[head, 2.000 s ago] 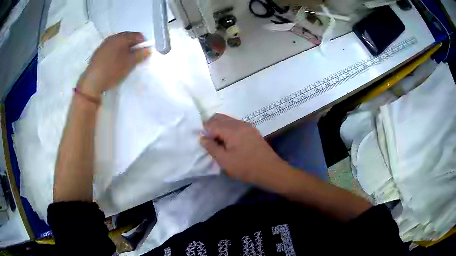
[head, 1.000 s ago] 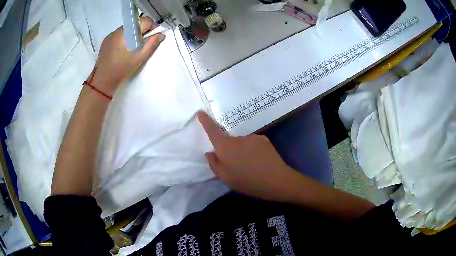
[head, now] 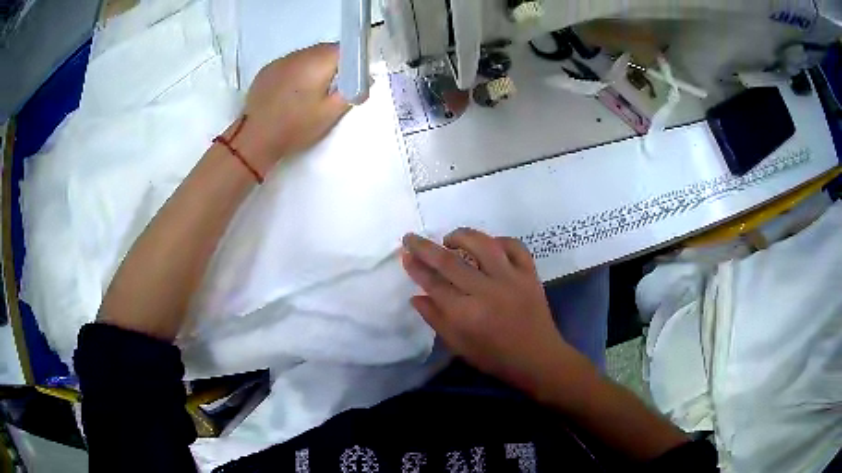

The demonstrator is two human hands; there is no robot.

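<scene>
A white fabric panel (head: 323, 212) lies on the machine table, its straight right edge running from the needle area toward the wearer. My left hand (head: 300, 102) rests on the panel's upper part beside the sewing machine's (head: 462, 32) needle area; its fingertips are partly hidden behind a pale bar (head: 354, 51). Whether they pinch the cloth cannot be told. My right hand (head: 489, 300) is at the panel's lower right edge, fingertips touching the cloth, fingers slightly apart. The presser foot is not clearly visible.
More white fabric (head: 92, 212) lies at the left. Black-handled scissors (head: 563, 44), a pink strip (head: 625, 109) and a black phone-like object (head: 752, 129) lie on the right. A printed ruler (head: 665, 203) runs along the front edge. White cloth (head: 785, 323) is heaped lower right.
The view has shifted, showing more of the machine and scissors. My right hand went from gripping the cloth edge to pointing, and now has several fingers spread at the edge. My left hand stays near the needle.
</scene>
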